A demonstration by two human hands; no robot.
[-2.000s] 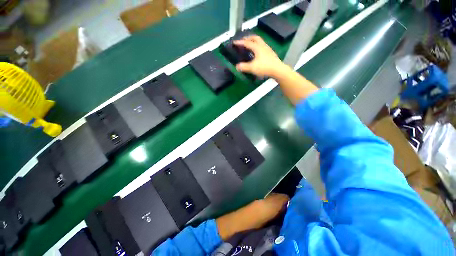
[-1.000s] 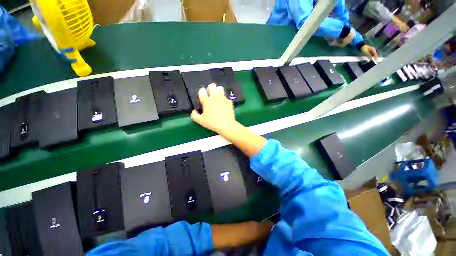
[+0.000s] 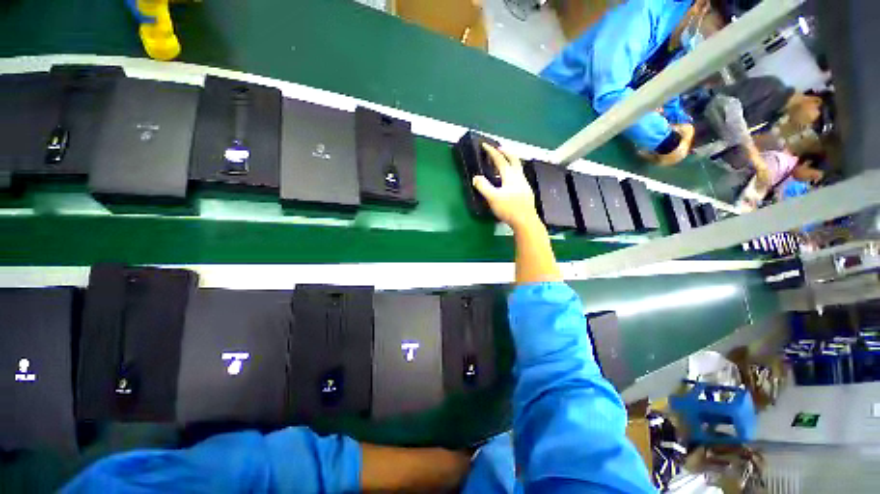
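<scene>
My right hand (image 3: 507,185) reaches over the conveyor, its fingers over a black box (image 3: 471,159) that it grips near the far rail. Left of it on the belt, black boxes (image 3: 320,154) with small white logos alternate with black trays (image 3: 234,135) that have a dark raised strip. A similar row, with a plain box (image 3: 236,352) and a strip tray (image 3: 331,347), lies on the near bench. My left forearm lies along the bottom edge; the left hand itself is hidden by my right sleeve and clothing.
More black boxes (image 3: 552,195) stand on the belt right of my hand. A single box (image 3: 608,347) lies on the near bench. White posts (image 3: 675,87) cross at the right. A person in blue (image 3: 618,58) works across the belt. A blue stool (image 3: 716,410) stands at the lower right.
The view has turned, and the fan now shows only its base. My right hand has moved right from the box row to a separate box before the right-hand group. My left forearm still lies low.
</scene>
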